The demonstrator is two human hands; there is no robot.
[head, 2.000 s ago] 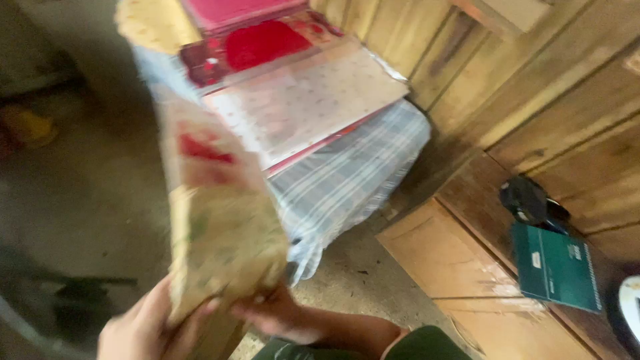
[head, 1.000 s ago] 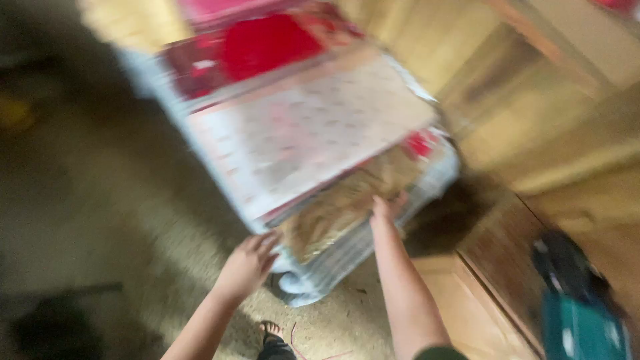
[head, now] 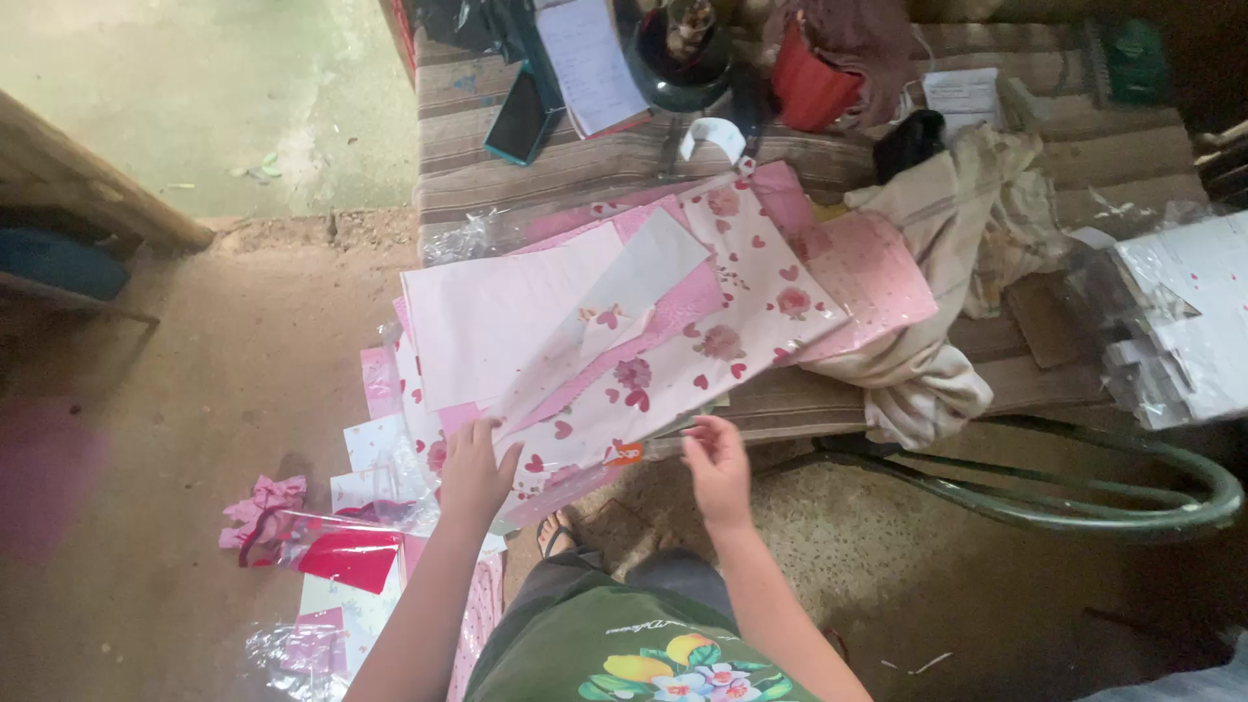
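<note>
Sheets of floral and heart-printed wrapping paper (head: pixel 717 336) lie on a table, partly over its near edge, with a plain pale pink sheet (head: pixel 507 322) and a folded whitish sheet (head: pixel 634 273) on top. My left hand (head: pixel 475 473) rests at the near left edge of the pile, fingers spread; whether it pinches a sheet is unclear. Just off the near edge, right of an orange sticker (head: pixel 624 453), is my right hand (head: pixel 717 468), its fingers curled and apart with nothing seen in them. A pink dotted sheet (head: pixel 868 283) lies to the right, against a crumpled cream cloth (head: pixel 936 361).
On the striped tablecloth (head: pixel 1033 185) are a phone (head: pixel 524 115), a notebook (head: pixel 592 63), a red container (head: pixel 814 83) and a black object (head: pixel 909 144). A green metal chair (head: pixel 1102 522) stands at right. Papers and plastic wrappers (head: pixel 356 551) lie low at left, near a stack of white pieces (head: pixel 1194 312) far right.
The view has swung from a cloth-covered stack by a wooden wall to the table with printed paper. The brown package my hands held two seconds ago is no longer in them.
</note>
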